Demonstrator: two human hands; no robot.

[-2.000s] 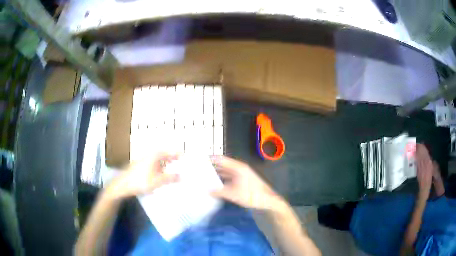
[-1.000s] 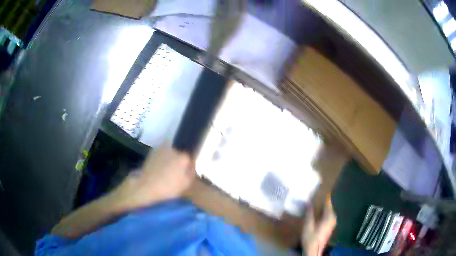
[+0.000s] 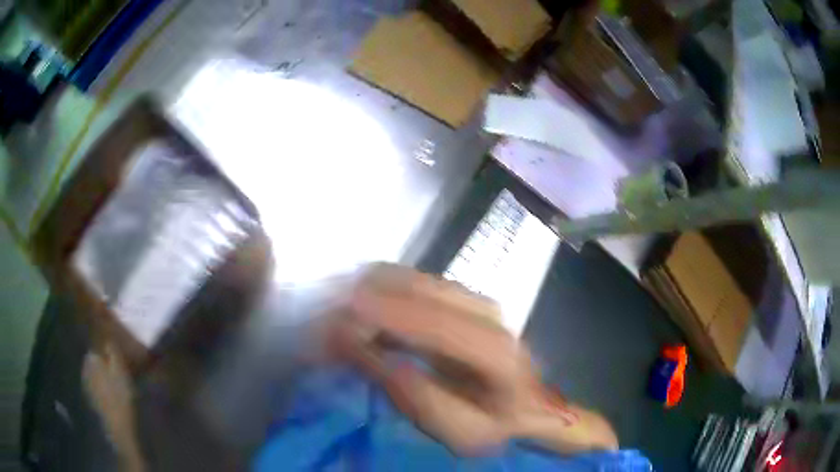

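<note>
The open shipping carton (image 3: 256,247) is at the far left, tilted in view and blurred. White product boxes (image 3: 175,244) fill it in rows. My left hand (image 3: 112,406) is blurred at the carton's near side, by its lower wall; its fingers are hidden or too blurred to show their grip. My right hand (image 3: 442,359) is in the lower middle, right of the carton and apart from it, blurred, with fingers partly curled and nothing seen in it.
A shiny metal surface (image 3: 313,175) lies beyond my hands. A label sheet (image 3: 507,253) lies on the dark bench mat (image 3: 589,341). The orange and blue tape dispenser (image 3: 670,376) and flattened cartons (image 3: 707,300) are at right. A metal bar (image 3: 709,210) crosses above.
The view has turned left. The filled carton has left the bench mat for the far left. My right hand has come off the carton; the tape dispenser and label sheet are uncovered.
</note>
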